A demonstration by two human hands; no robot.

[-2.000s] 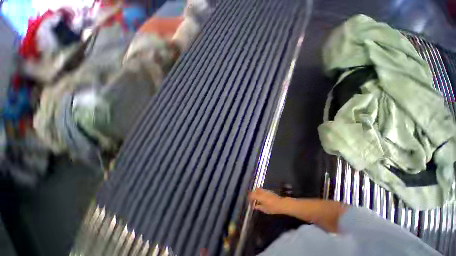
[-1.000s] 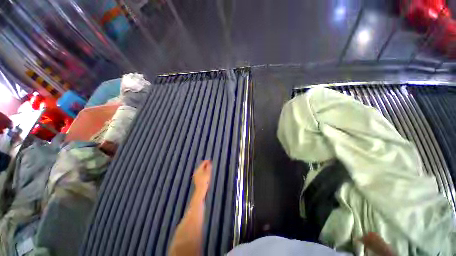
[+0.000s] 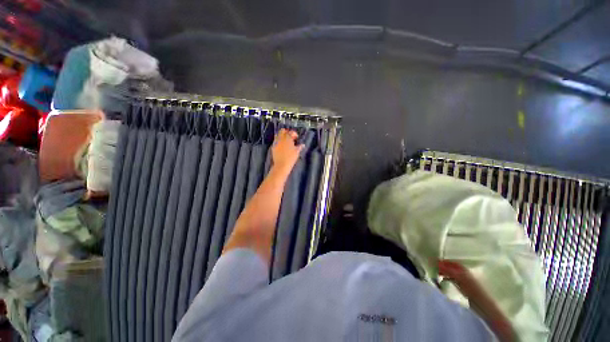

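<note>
A dark grey curtain panel (image 3: 180,220) lies in long parallel folds on the left rack, its pinched heading (image 3: 221,125) against the metal end rail (image 3: 234,109). My left hand (image 3: 287,143) reaches over the panel and is at the heading near the rack's right corner; I cannot tell whether its fingers grip the cloth. A pale green curtain panel (image 3: 481,227) is bunched to my right, partly over the right rack. My right forearm shows dark against this cloth; the hand itself is not clearly visible.
Bare metal tubes (image 3: 558,247) show on the right rack. A dark gap separates the racks. Heaped cloth (image 3: 67,227), an orange piece (image 3: 69,143) and red and blue things stand at the left. Grey floor (image 3: 374,80) with small yellow marks lies beyond the racks.
The view has shifted to the rack's far end. My left hand has moved from the rack's right edge, over the folds, to the heading. The green panel now appears lower, beside my body.
</note>
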